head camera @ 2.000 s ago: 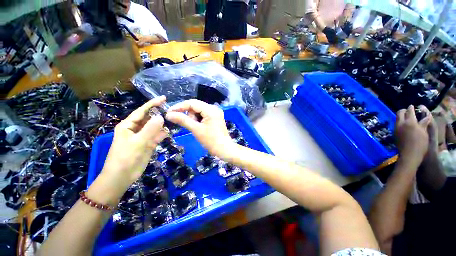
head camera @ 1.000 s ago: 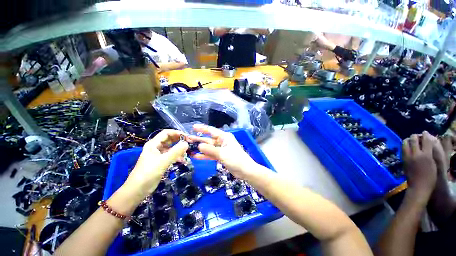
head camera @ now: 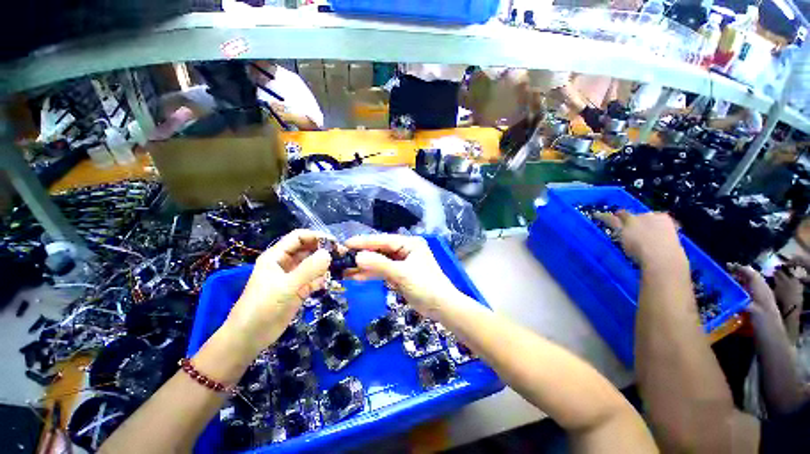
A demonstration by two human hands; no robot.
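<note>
My left hand (head camera: 289, 279) and my right hand (head camera: 400, 270) meet above the blue plastic tray (head camera: 391, 403). Between their fingertips they hold a small dark camera module (head camera: 340, 260); the fingers partly hide it. Both hands are bare, and a beaded bracelet is on my left wrist. In the tray, several camera modules (head camera: 340, 344) with square silvery-dark bases and round black centres lie in rough rows, on the left and on the right.
A crumpled clear plastic bag (head camera: 382, 199) lies behind the tray. Tangled cable leads (head camera: 191, 253) are heaped left, with a cardboard box (head camera: 218, 168) behind. Stacked blue trays (head camera: 586, 293) stand right, with another person's arm (head camera: 679, 346) reaching in. A white shelf (head camera: 355, 53) crosses above.
My right fingers have closed in on the module beside my left fingertips. The view has tilted up since the first frame. The neighbour's hand has moved left into the right-hand tray.
</note>
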